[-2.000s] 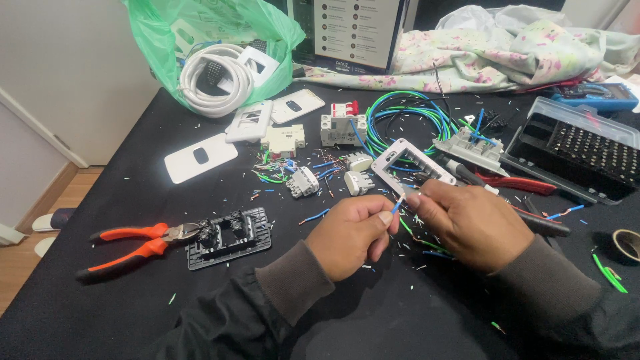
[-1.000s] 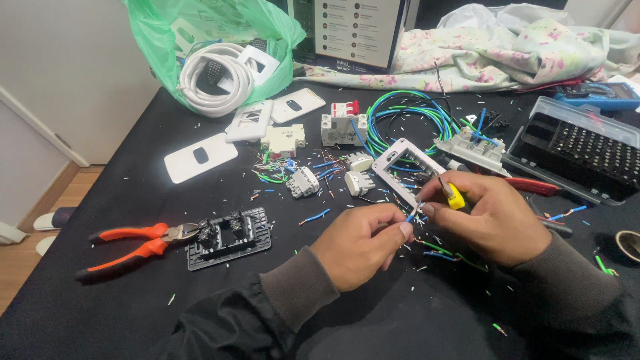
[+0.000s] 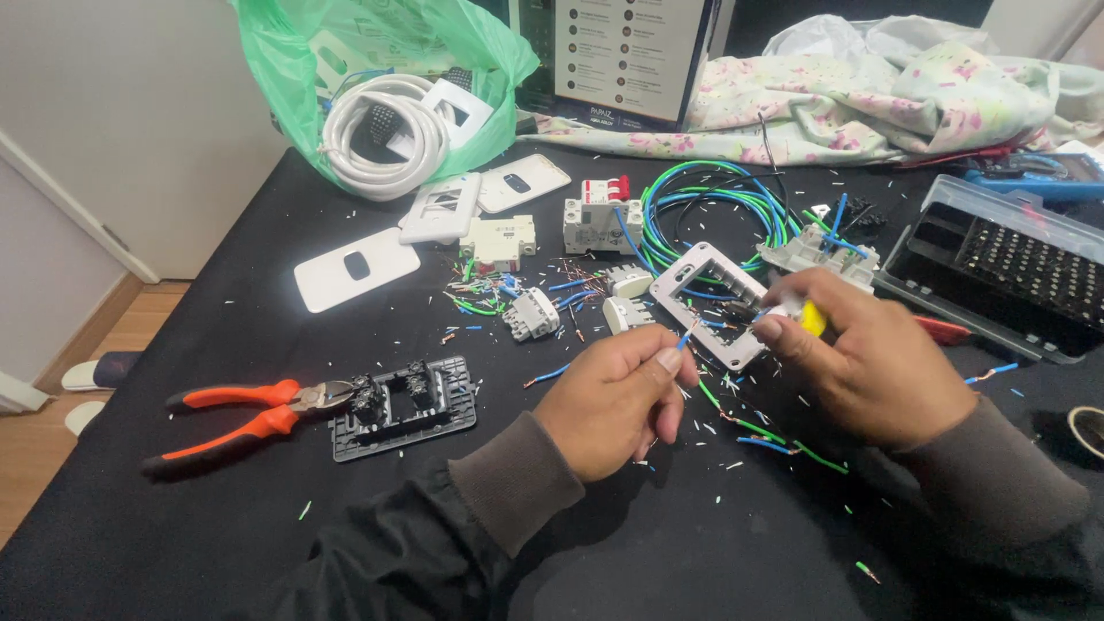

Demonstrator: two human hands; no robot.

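Observation:
Between its thumb and fingers, my left hand (image 3: pixel 617 397) pinches a short blue wire (image 3: pixel 684 340) with its bare copper end pointing up. My right hand (image 3: pixel 854 354), slightly blurred, is closed on a small tool with a yellow part (image 3: pixel 812 319); its kind is unclear. Just behind both hands lies a white mounting frame (image 3: pixel 733 354), its right edge near my right fingers. White switch modules (image 3: pixel 531 314) and cut wire pieces are beyond my left hand. Green and blue wire pieces (image 3: pixel 776 438) lie between the hands.
Orange-handled pliers (image 3: pixel 246 414) touch a black socket frame (image 3: pixel 405 412) at left. White cover plates (image 3: pixel 355 269), a circuit breaker (image 3: pixel 601 220), coiled wires (image 3: pixel 660 203) and a green bag (image 3: pixel 509 65) are behind. A screw box (image 3: pixel 1035 347) stands at right.
The blue wire's end now shows bare copper above my left fingers. My right hand has moved away to the right from my left hand, with the yellow-marked tool in it.

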